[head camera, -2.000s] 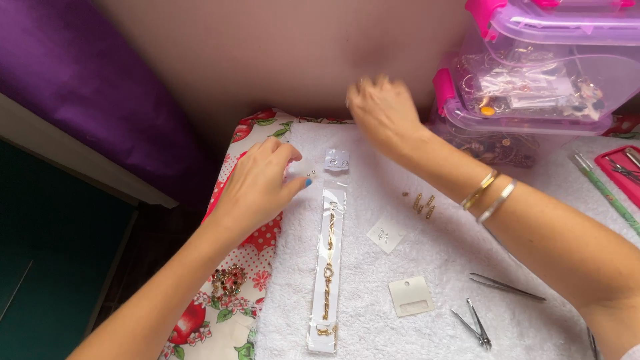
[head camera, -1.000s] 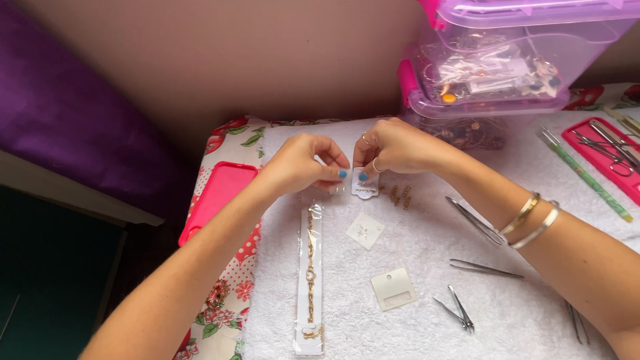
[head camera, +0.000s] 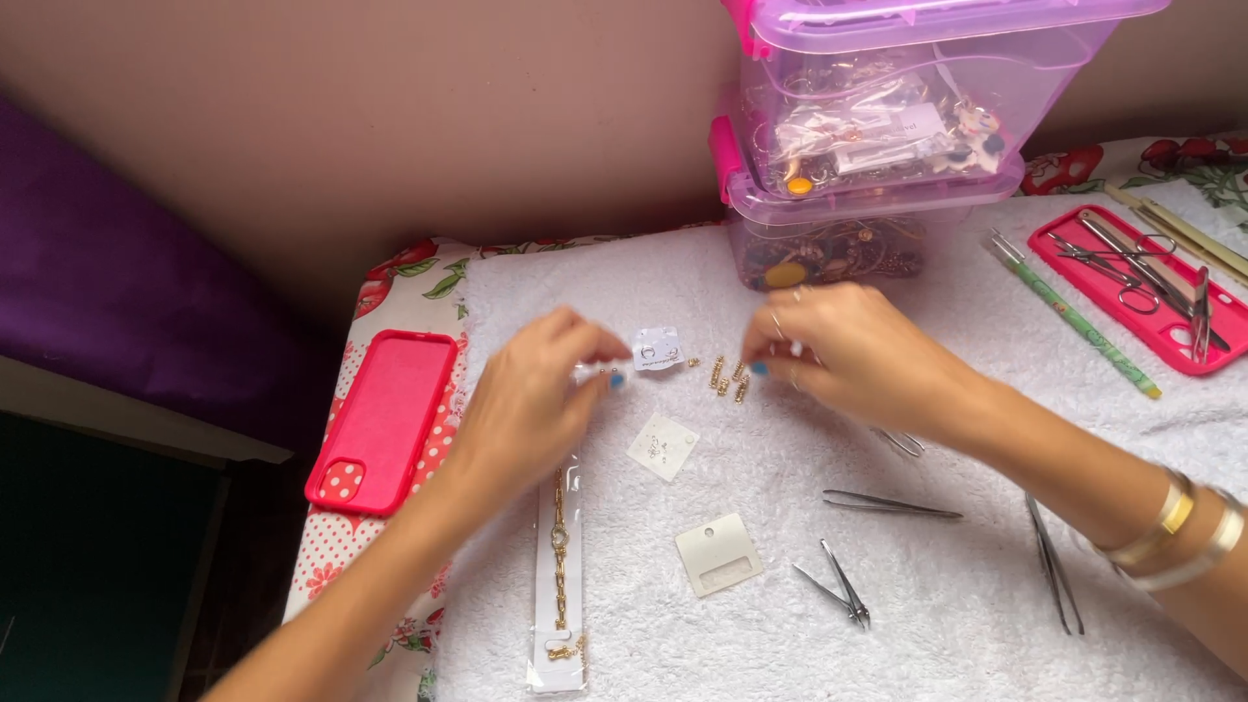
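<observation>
My left hand (head camera: 534, 395) is above the white towel, thumb and forefinger close to tiny earring pieces (head camera: 610, 370); whether it grips any is unclear. My right hand (head camera: 838, 356), blurred, hovers beside several small gold chain pieces (head camera: 726, 378); its fingertips partly cover them, and a hold cannot be made out. Between the hands lies a white earring card (head camera: 658, 349) with small hoops. Nearer me are a square earring card (head camera: 662, 447), a blank slotted card (head camera: 718, 554) and a gold chain bracelet (head camera: 560, 575) in a clear sleeve, its upper end hidden by my left hand.
Stacked purple plastic boxes (head camera: 877, 107) of jewelry stand at the back. Tweezers (head camera: 892, 504), more tweezers (head camera: 1053, 564) and nippers (head camera: 840, 585) lie on the towel (head camera: 936, 624). A pink phone case (head camera: 390, 419) is left; another (head camera: 1150, 288) holds scissors beside a green pencil (head camera: 1077, 317).
Both hands held the small earring card one second ago; now it lies on the towel and the hands have moved apart. The view has shifted.
</observation>
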